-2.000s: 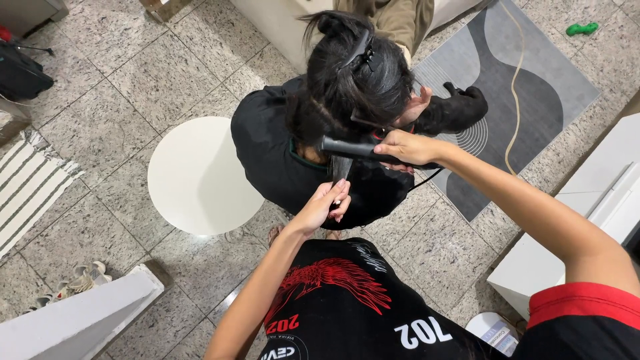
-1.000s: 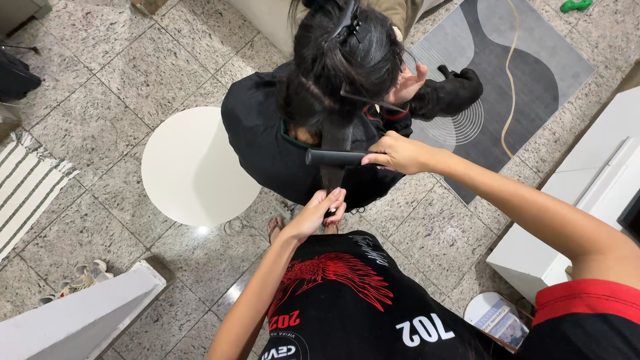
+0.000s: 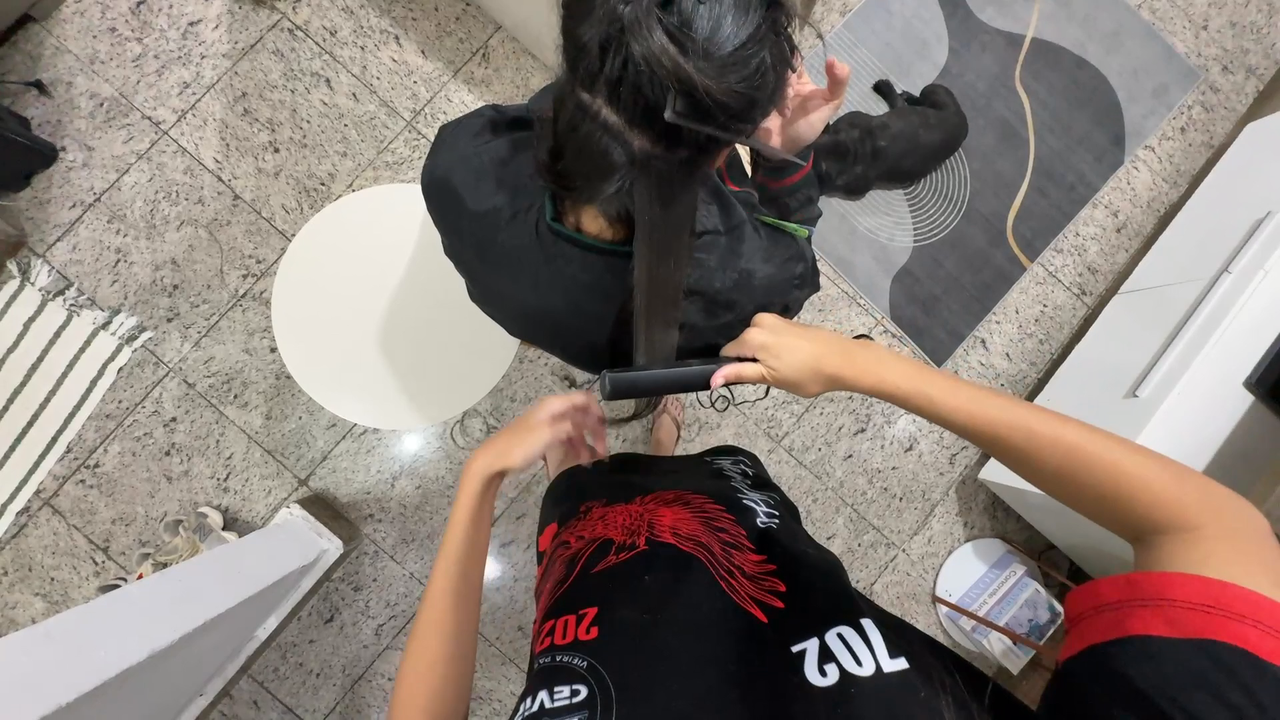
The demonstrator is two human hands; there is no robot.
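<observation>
My right hand (image 3: 785, 355) grips a black hair straightener (image 3: 660, 380), held level near the lower end of a long, flat section of dark hair (image 3: 664, 265). The hair comes from the head (image 3: 680, 70) of a seated person in a black top (image 3: 530, 250), seen from above and behind. Its ends show just below the straightener. My left hand (image 3: 572, 428), slightly blurred, is just left of the straightener's tip with fingers loosely curled; no hair is plainly held in it. Clips hold part of the person's hair, and their raised hand (image 3: 805, 105) is beside the head.
A round white stool or table top (image 3: 370, 310) stands left of the person. A black dog (image 3: 895, 145) lies on a grey patterned rug (image 3: 1060, 120). White cabinet (image 3: 1180, 300) at right, low white wall (image 3: 200, 620) at lower left, striped rug (image 3: 55, 370) at far left, shoes (image 3: 185, 540) beyond the wall.
The straightener in my right hand has moved from near the head down the hair section. My left hand, at the hair's lower part before, has come away to the left and its fingers have loosened.
</observation>
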